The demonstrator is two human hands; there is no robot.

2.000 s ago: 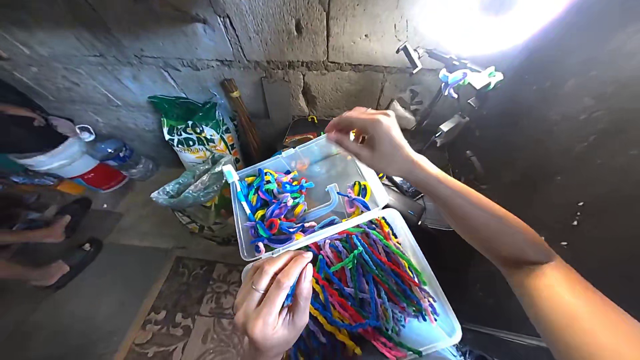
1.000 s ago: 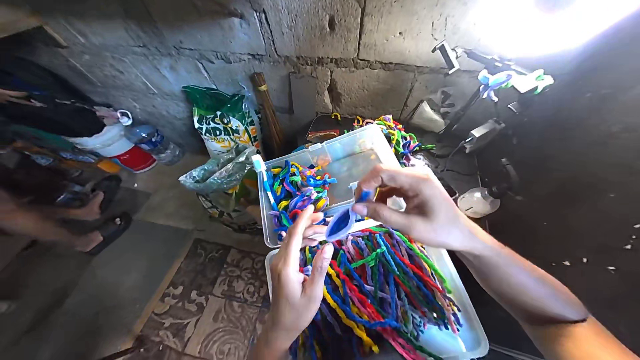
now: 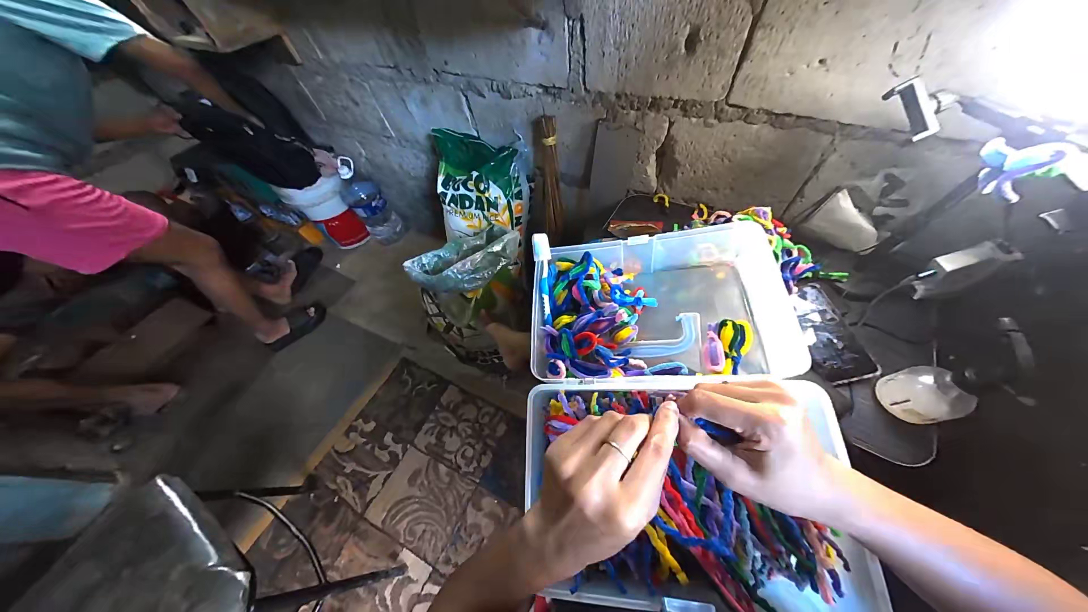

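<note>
A hinged clear plastic case lies open, its near half point(image 3: 837, 425) filled with long braided cords point(image 3: 722, 527) in many colours. Above this half my left hand point(image 3: 603, 476), with a ring on one finger, meets my right hand point(image 3: 756, 442) at the fingertips. A dark blue piece point(image 3: 718, 431) shows under my right fingers; what lies between the left fingertips is hidden. The far half point(image 3: 786, 323) holds a heap of short looped pieces point(image 3: 595, 314), a bent translucent blue strip point(image 3: 671, 340) and a small yellow and dark loop bundle point(image 3: 733, 344).
More coloured pieces point(image 3: 769, 229) lie behind the case. A phone point(image 3: 837, 336), a clear plastic cup-like thing point(image 3: 926, 395) and a clamp arm point(image 3: 918, 106) stand at the right. A rice sack point(image 3: 480, 183) leans by the block wall. Another person point(image 3: 76, 204) is at the left.
My hands have come together fingertip to fingertip over the near half. A second ago they held a blue loop higher up. The view has swung left, bringing the other person further in.
</note>
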